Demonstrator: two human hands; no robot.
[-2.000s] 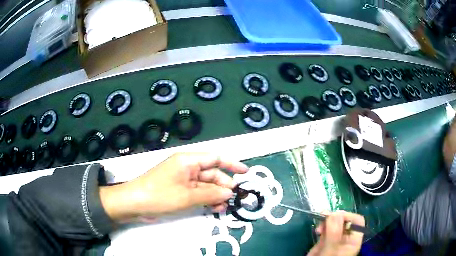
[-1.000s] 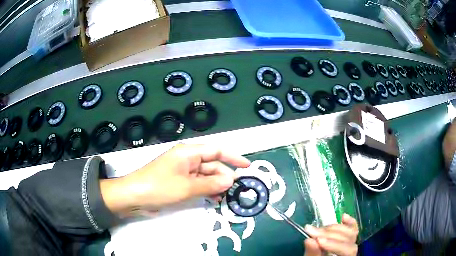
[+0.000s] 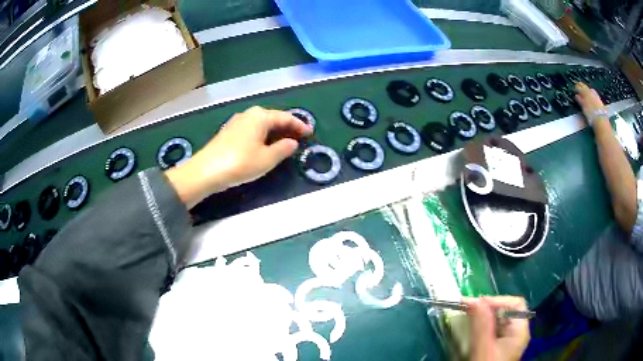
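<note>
My left hand [image 3: 236, 151] is over the green belt, palm down, thumb and fingers apart, with nothing visible between them. A fitted ring [image 3: 320, 163], black with a pale C band, lies flat on the belt just beside my fingertips. My right hand [image 3: 497, 328] is at the lower right, partly cut off by the frame, and grips slim silver tweezers [image 3: 445, 304]. The tweezer tips point left, close to a loose white C-shaped insert [image 3: 384, 292]. An overexposed white pile of inserts [image 3: 218, 310] lies on the near bench.
Rings lie in rows along the belt. Pale metal rail [image 3: 282, 215] edges it. Silver bowl [image 3: 507, 233] bears a brown block [image 3: 532, 187], beside clear film [image 3: 444, 254]. Blue tray [image 3: 359, 28] and cardboard box [image 3: 144, 88] are beyond. Another person's arm [image 3: 613, 162] reaches in right.
My left hand has moved from the inserts up to the belt. The fitted ring it held now lies on the belt. The tweezers have swung nearly level, and the view has shifted.
</note>
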